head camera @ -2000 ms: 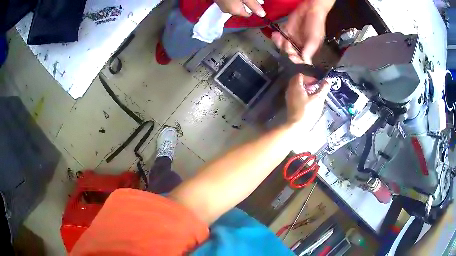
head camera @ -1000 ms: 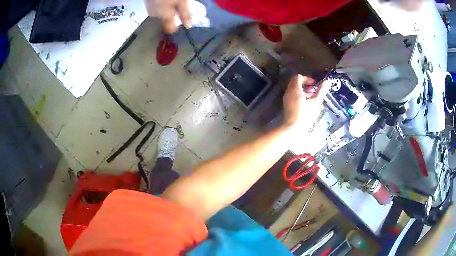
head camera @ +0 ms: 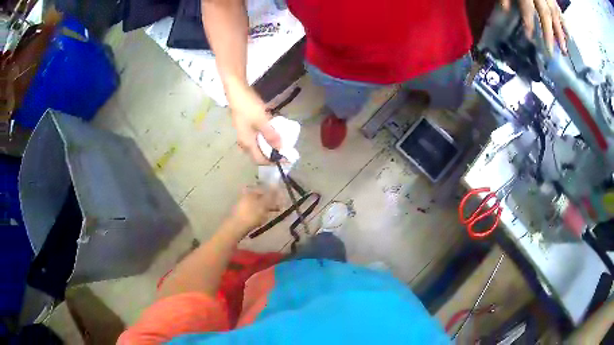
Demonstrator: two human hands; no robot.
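Observation:
My left hand [head camera: 259, 205], bare and blurred, is low in front of me, left of a long screwdriver [head camera: 289, 178]; whether it holds anything is unclear. Another person's hand [head camera: 252, 131] grips the screwdriver's dark handle together with a white cloth [head camera: 286, 135], the thin shaft pointing down. The screwdriver seems apart from my fingers. My right hand is out of the picture; a bit of blurred forearm seems to show at the bottom right corner. The sewing machine [head camera: 582, 118] is at the right.
The other person's second hand [head camera: 549, 23] is at the machine's top. Red-handled scissors [head camera: 481, 212] lie on the table edge, above a shelf with a thin rod [head camera: 481, 290]. A foot pedal [head camera: 427, 149] and dark strips are on the floor. A grey bin [head camera: 128, 195] and blue container [head camera: 71, 77] stand left.
The view has swung left. My left hand has left the machine's needle area and moved left and down. The other person's hand with cloth and screwdriver has come closer to it.

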